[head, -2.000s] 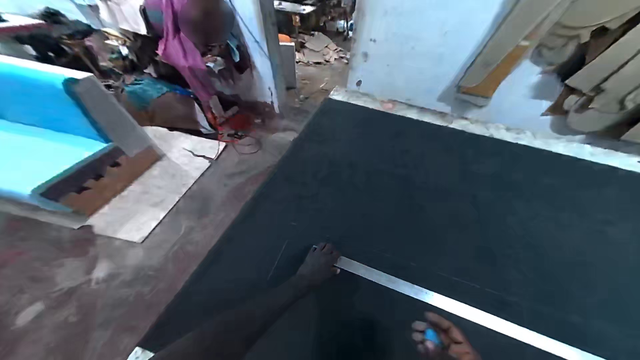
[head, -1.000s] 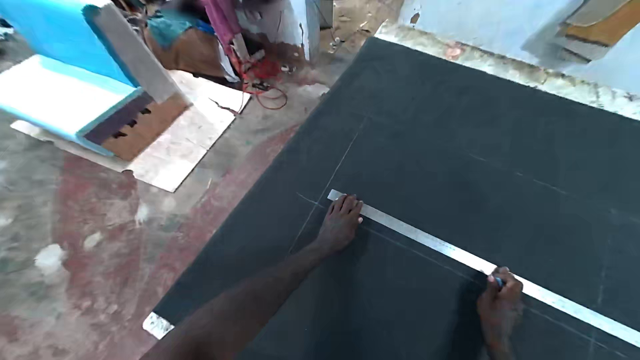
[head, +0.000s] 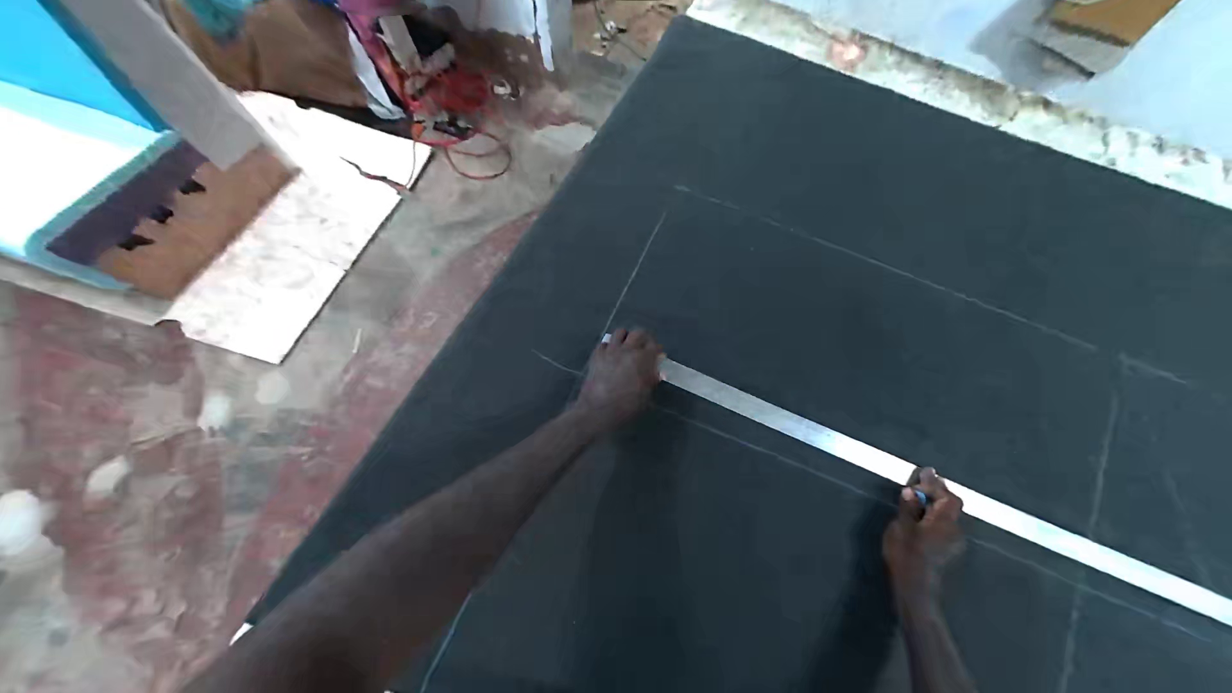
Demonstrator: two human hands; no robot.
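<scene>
A long metal straightedge (head: 789, 421) lies slantwise across dark sheet material (head: 818, 289) marked with thin pale lines. My left hand (head: 621, 371) presses on the straightedge near its left end, a bit of which shows past the fingers. My right hand (head: 924, 525) is at the straightedge's lower edge, farther right, with a small blue thing (head: 921, 498) pinched in its fingers; its tip is hidden. One pale line runs just below the straightedge and another lies above it, with crossing lines near the left end and at the right.
At the upper left a blue and white padded piece (head: 87, 164) stands on a pale board (head: 289, 250) on the worn floor (head: 192, 423). Red cable (head: 481, 159) is coiled beyond the board. A pale wall (head: 934, 38) borders the dark sheet's far side.
My right hand was away from the straightedge, fingers loosely spread around the blue thing; it has come to the straightedge's edge. The straightedge and left hand have shifted up from the lower pale line. The view has shifted.
</scene>
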